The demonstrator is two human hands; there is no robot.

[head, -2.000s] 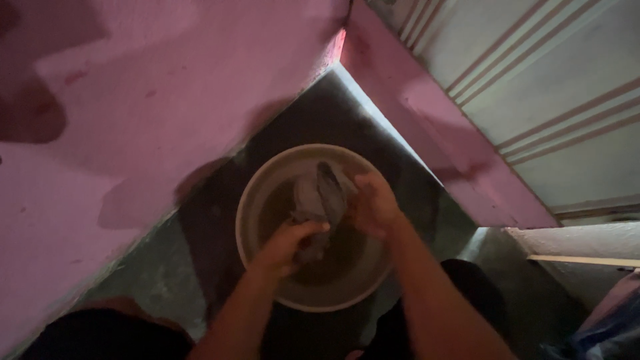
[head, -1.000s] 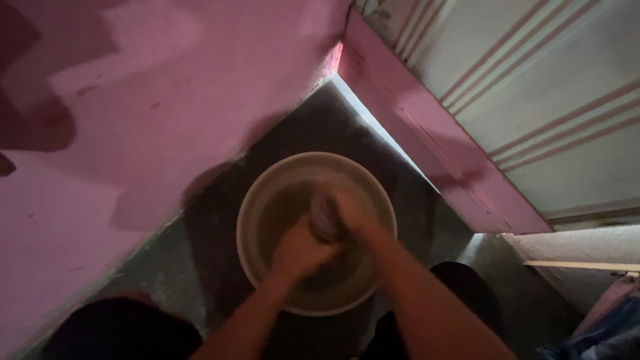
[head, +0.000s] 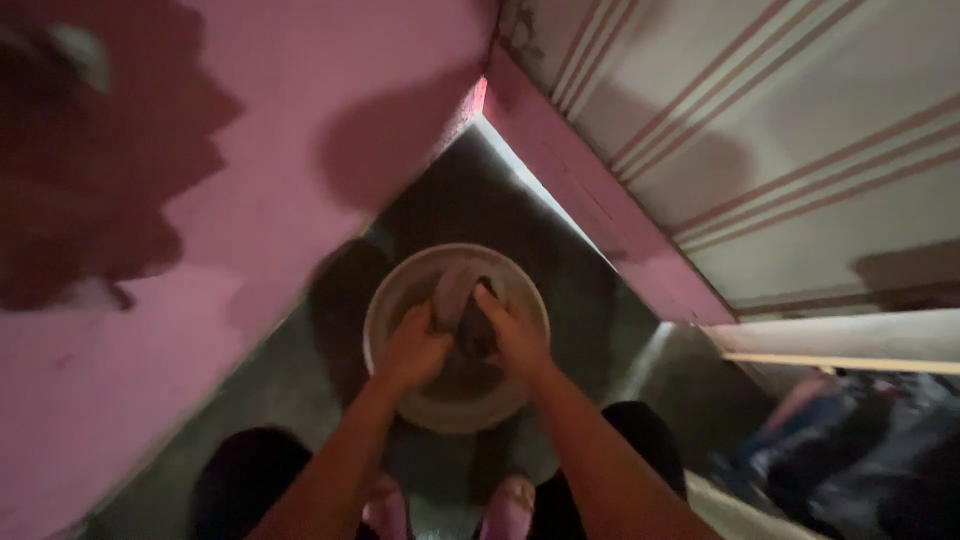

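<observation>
A round, light-coloured basin (head: 459, 424) stands on the dark floor in front of my feet, and liquid seems to lie in its bottom. Over it, a dark greyish piece of cloth (head: 455, 294) is stretched between my hands. My left hand (head: 415, 346) is closed on the cloth's left part. On the cloth's right part, my right hand (head: 515, 330) grips with the thumb on top. The cloth's lower part is dim, and I cannot tell whether it touches the liquid.
A pink wall (head: 300, 187) runs along the left. A pink-edged, pale panel with brown stripes (head: 750, 150) rises at the right, with light along its foot. A blurred heap of clothes or fabric (head: 847, 442) lies at the lower right. My knees and feet flank the basin.
My hands were together over the basin one second ago and are now apart, with the cloth spread between them. The view has shifted, and my feet now show.
</observation>
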